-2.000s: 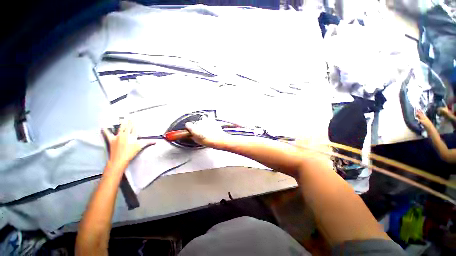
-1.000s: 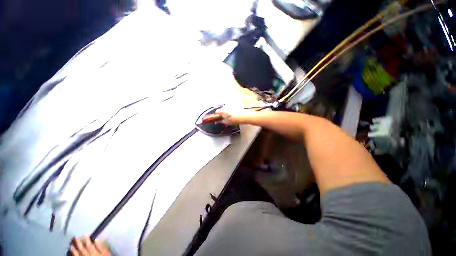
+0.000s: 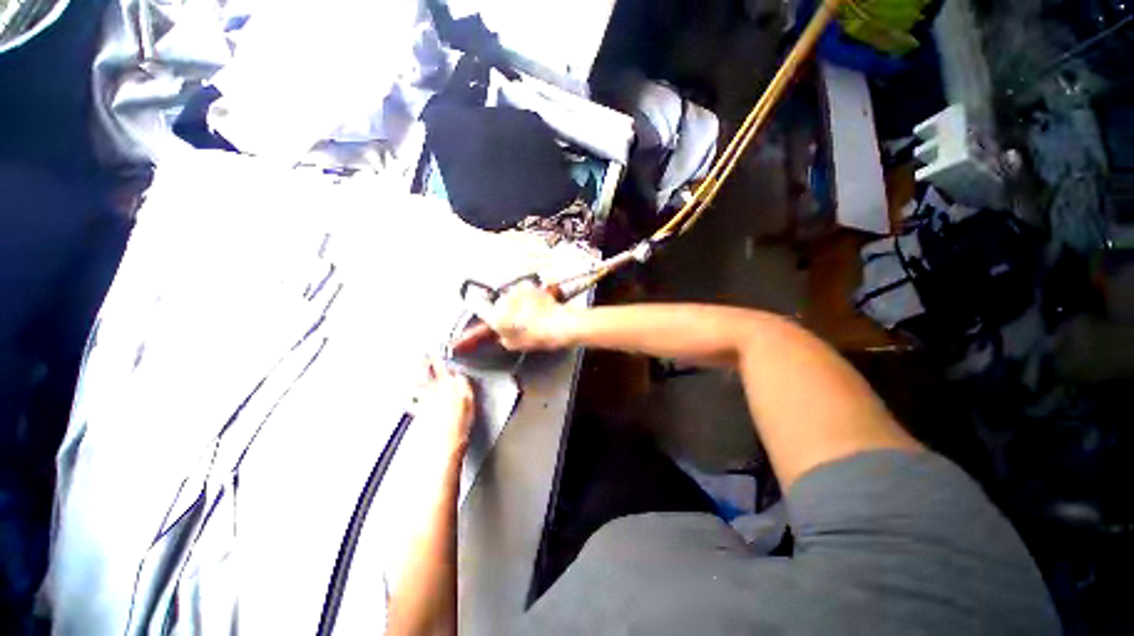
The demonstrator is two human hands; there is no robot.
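My right hand (image 3: 529, 317) is closed around the reddish-brown handle of the steam iron (image 3: 470, 338), at the right end of the pale garment panel (image 3: 280, 485). My left hand (image 3: 442, 395) lies on the cloth just below the iron, fingers near its tip; whether it pinches the cloth is hidden. A long black strip (image 3: 363, 509) runs along the panel from my left hand toward the bottom edge. Glare washes out much of the cloth.
Yellow-tan hoses (image 3: 734, 155) run from the iron to the upper right. A black rounded item (image 3: 504, 162) and crumpled pale cloth (image 3: 317, 87) lie beyond the iron. The table edge (image 3: 560, 478) runs beside my body. A white box-like item (image 3: 856, 149) stands lower right of the hoses.
The view has swung to the right. My left hand has moved from the far end of the black strip up close to the iron. My right hand still holds the iron.
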